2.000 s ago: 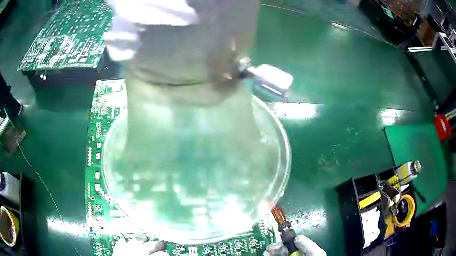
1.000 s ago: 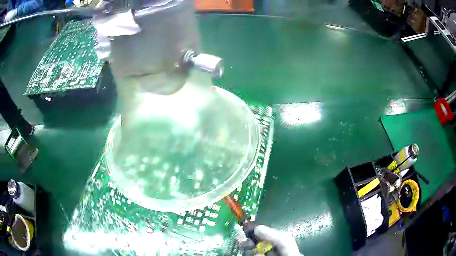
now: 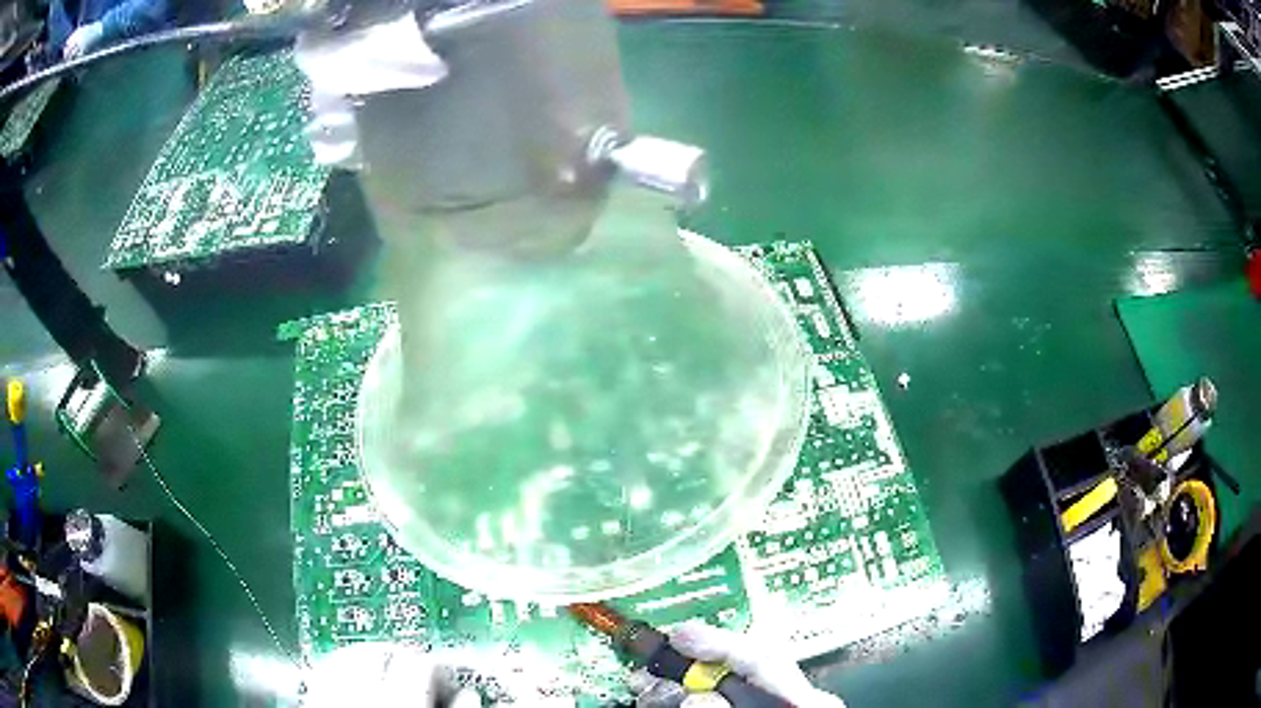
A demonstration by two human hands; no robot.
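A large green printed circuit board [image 3: 844, 484] lies flat on the green table. The clear, cloudy fume extractor hood [image 3: 588, 415] hangs over it and hides its middle. My right hand [image 3: 733, 661], in a white glove at the bottom edge, is closed around the soldering iron [image 3: 643, 643]. The iron's copper-orange front points up-left to the hood's lower rim; its tip is hidden. My left hand [image 3: 374, 678], in a white glove, is cut off by the bottom edge over the board's near left part. Thin solder wire [image 3: 208, 533] runs from the stand [image 3: 108, 422] toward it.
A second board [image 3: 228, 166] sits on a dark raised support at the far left. Black divided trays with bottles stand at the left [image 3: 150, 595] and right [image 3: 1047, 553]. The extractor duct [image 3: 484, 138] has a silver knob. A person's blue sleeve shows far left.
The board was turned and now lies angled differently under the hood. My left hand is back in view at the bottom. My right hand still holds the iron. The camera view has shifted.
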